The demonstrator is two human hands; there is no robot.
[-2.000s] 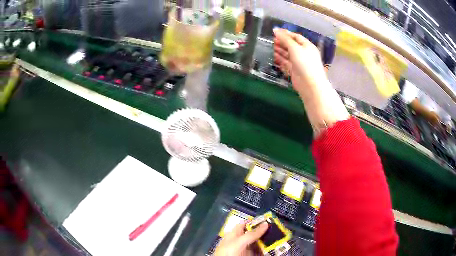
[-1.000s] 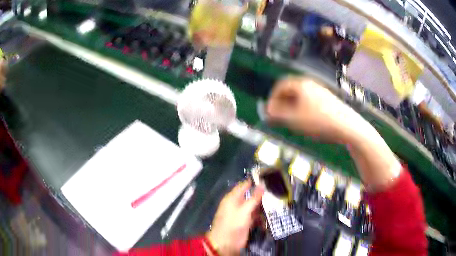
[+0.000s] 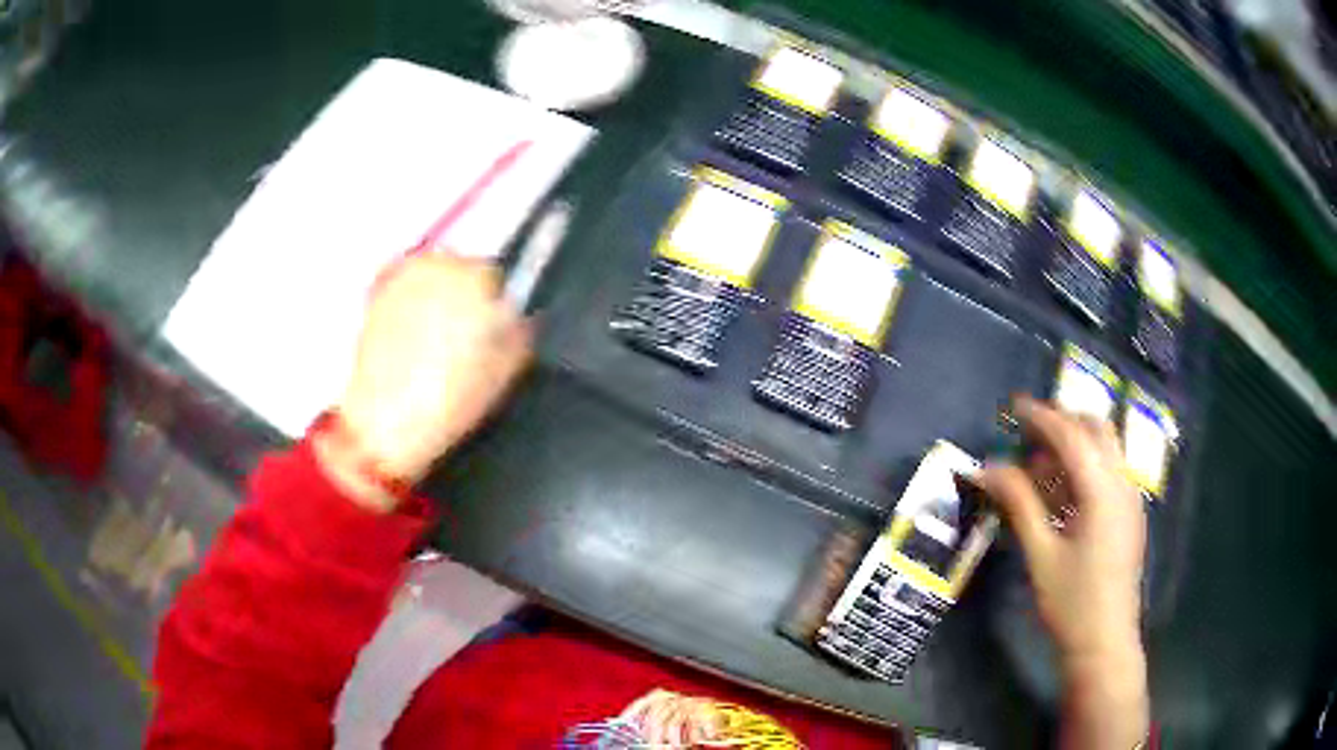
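Observation:
A yellow-framed keypad phone (image 3: 906, 572) lies tilted below the tray, its display partly lit and partly dark. A small brown battery (image 3: 823, 582) is beside its left edge. My right hand (image 3: 1078, 513) is at the phone's upper right with bent fingers. The thumb is by the display edge; blur hides whether it grips. My left hand (image 3: 433, 366) is blurred over the paper (image 3: 315, 220), its fingertips at the lower end of the red pen (image 3: 477, 194); its grip is unclear. A silver pen-like tool (image 3: 540, 252) lies just right of it.
The clear tray (image 3: 953, 344) holds several phones with lit white displays, such as one at upper left (image 3: 726, 227). The white fan base (image 3: 572, 62) stands beyond the paper. The green conveyor (image 3: 1026, 73) runs past the tray. The bench edge (image 3: 645, 645) is close to my body.
The view has tilted down and right. My left hand has left the phone and moved to the paper. My raised right hand has come down beside the phone, now below the tray.

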